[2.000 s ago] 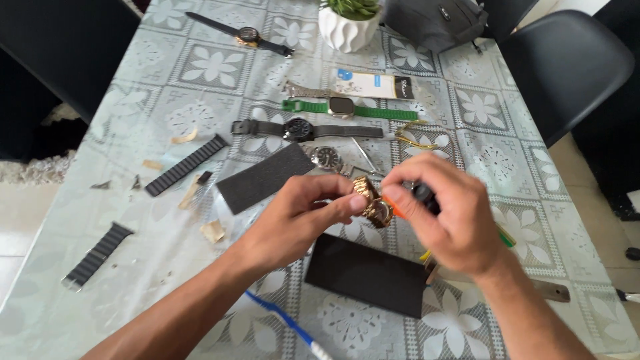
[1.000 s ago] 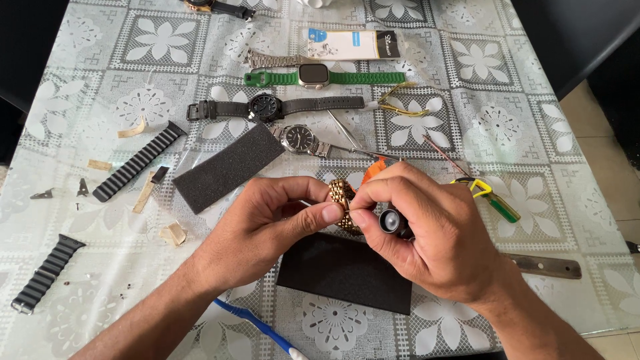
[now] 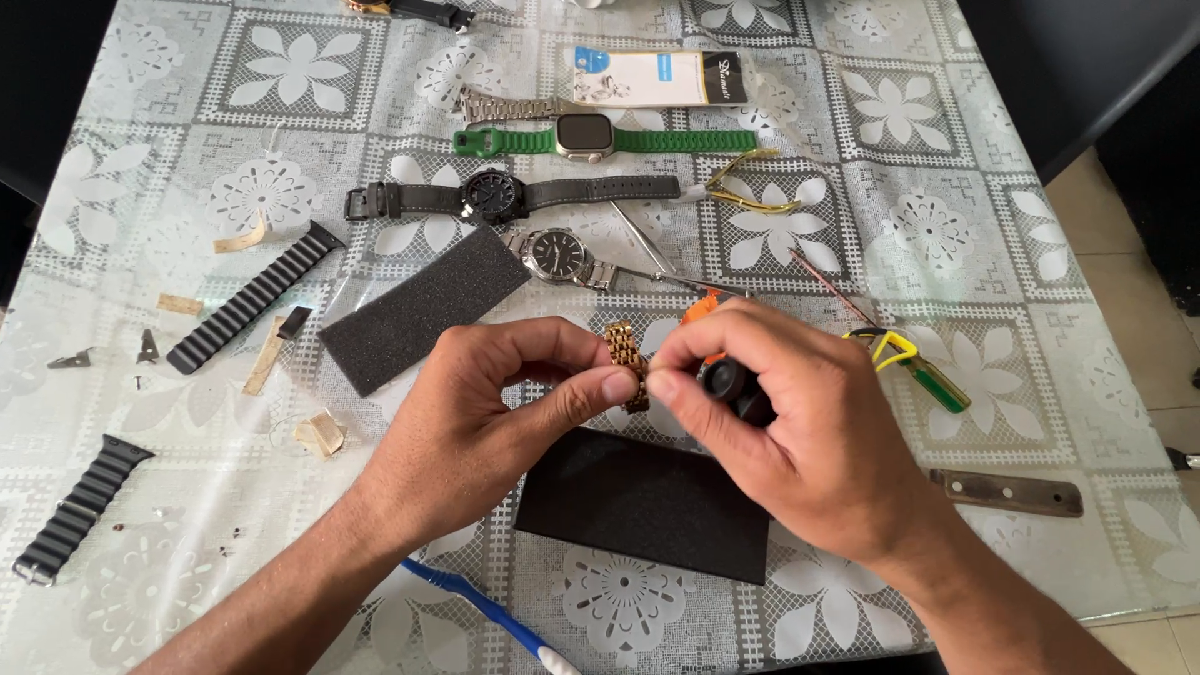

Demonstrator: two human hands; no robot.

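Between my hands, at the middle of the view, is a gold-coloured metal link watch bracelet (image 3: pixel 622 349). My left hand (image 3: pixel 487 422) pinches it between thumb and forefinger. The thumb and forefinger of my right hand (image 3: pixel 806 431) meet at the bracelet's right side; whether they grip it or a tiny part cannot be told. A small black cylindrical piece, perhaps a loupe (image 3: pixel 725 379), rests in my right hand's curled fingers. Below both hands lies a flat black box (image 3: pixel 647 511). A silver wristwatch with a black dial (image 3: pixel 559 256) lies just beyond my hands.
Beyond lie a black wristwatch (image 3: pixel 492 196), a smartwatch with green strap (image 3: pixel 583 137) and a packet (image 3: pixel 656 78). Left are grey foam (image 3: pixel 424 312), black strap pieces (image 3: pixel 255 298) and tiny parts. Tweezers (image 3: pixel 647 239), a green-handled screwdriver (image 3: pixel 939 386), a knife handle (image 3: pixel 1008 493) and a blue toothbrush (image 3: pixel 483 605) surround my hands.
The view has moved closer over the table since the oldest frame. The gold bracelet remains between my hands, and my right fingers stay close against it.
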